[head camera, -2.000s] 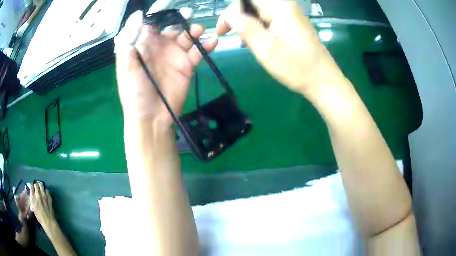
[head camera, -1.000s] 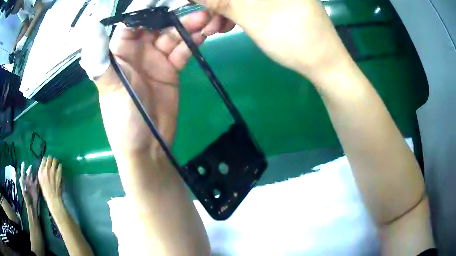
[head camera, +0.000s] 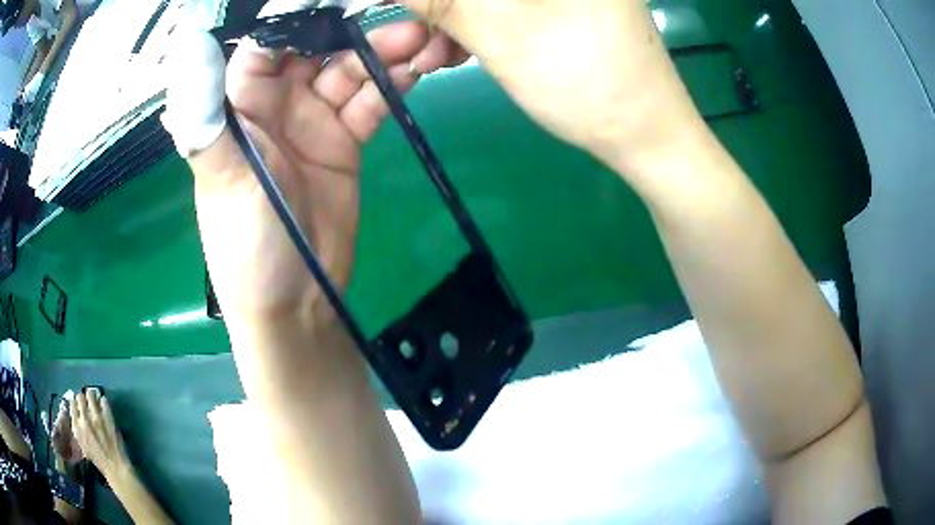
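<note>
A black phone middle frame (head camera: 451, 344) is held up tilted in front of me, its solid end with camera holes low and nearer, its far end at the top edge. My left hand (head camera: 292, 133) grips the far end, with a white finger cot on the thumb; the palm shows through the frame's opening. My right hand (head camera: 559, 72) is at the top edge beside the frame's far end. Its fingertips are largely cut off or hidden, so I cannot tell what it holds.
White foam sheet (head camera: 595, 441) lies below my arms. Stacked trays (head camera: 113, 169) under white sheets (head camera: 118, 87) stand at upper left. Other frames lie on the green surface (head camera: 574, 236), one at right (head camera: 754, 87), one at left (head camera: 53, 304). Another person's hands (head camera: 94, 431) are at lower left; grey cabinet (head camera: 897, 256) at right.
The held frame has come nearer and lower in view since the first frame, and my left hand has moved left. My right hand has closed in beside the frame's far end. Frames on the green surface have shifted.
</note>
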